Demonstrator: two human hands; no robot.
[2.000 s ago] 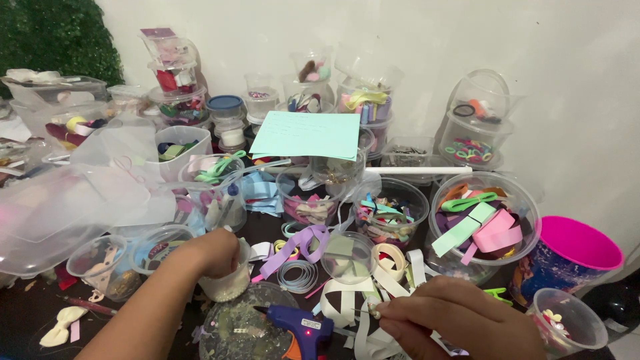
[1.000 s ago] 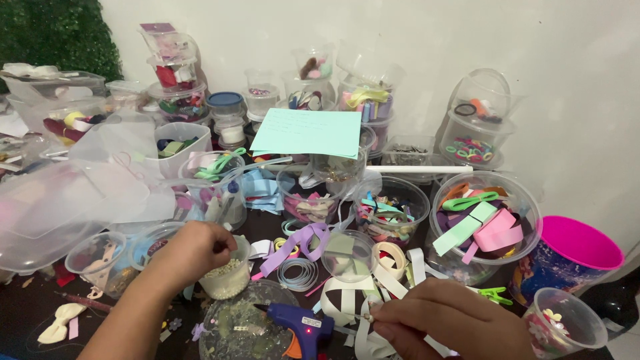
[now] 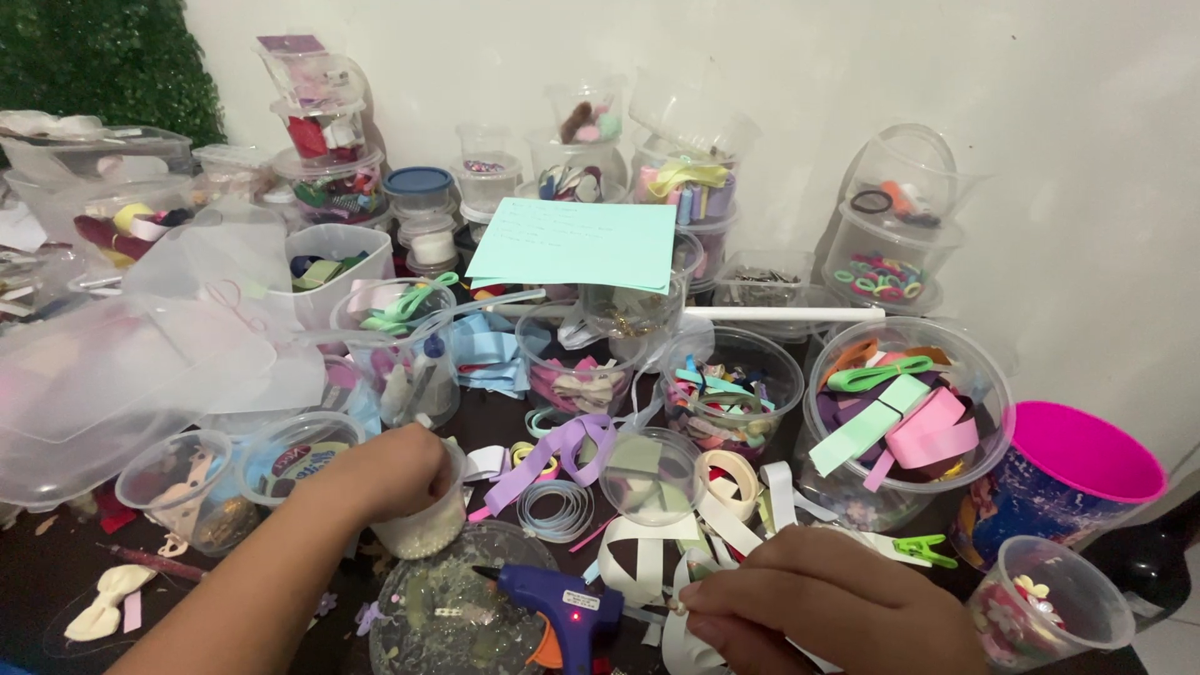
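Note:
My left hand (image 3: pixel 398 469) reaches into a clear plastic cup of small white beads (image 3: pixel 422 534), its fingertips hidden inside. Lower right, my right hand (image 3: pixel 806 600) pinches a small pale item between thumb and fingertips, too small to name, above loops of white ribbon (image 3: pixel 637 562). Between the hands a blue hot glue gun (image 3: pixel 562 600) with a lit red light lies on a round, glue-marked clear lid (image 3: pixel 422 609). Behind it are a coiled grey-blue ribbon (image 3: pixel 555 512) and a lilac ribbon (image 3: pixel 544 469).
Tubs of ribbons (image 3: pixel 909 412) and scraps (image 3: pixel 731 394) line the back, with stacked containers against the wall. Mint paper bearing writing (image 3: pixel 574 242) rests on a tub. A pink-rimmed bucket (image 3: pixel 1078 469) and a cup of flower pieces (image 3: pixel 1045 600) stand right. A cream bow (image 3: pixel 111 600) lies left.
My left hand rose slightly from the bead cup a second ago and is now down in it again. My right hand has stayed in nearly the same place.

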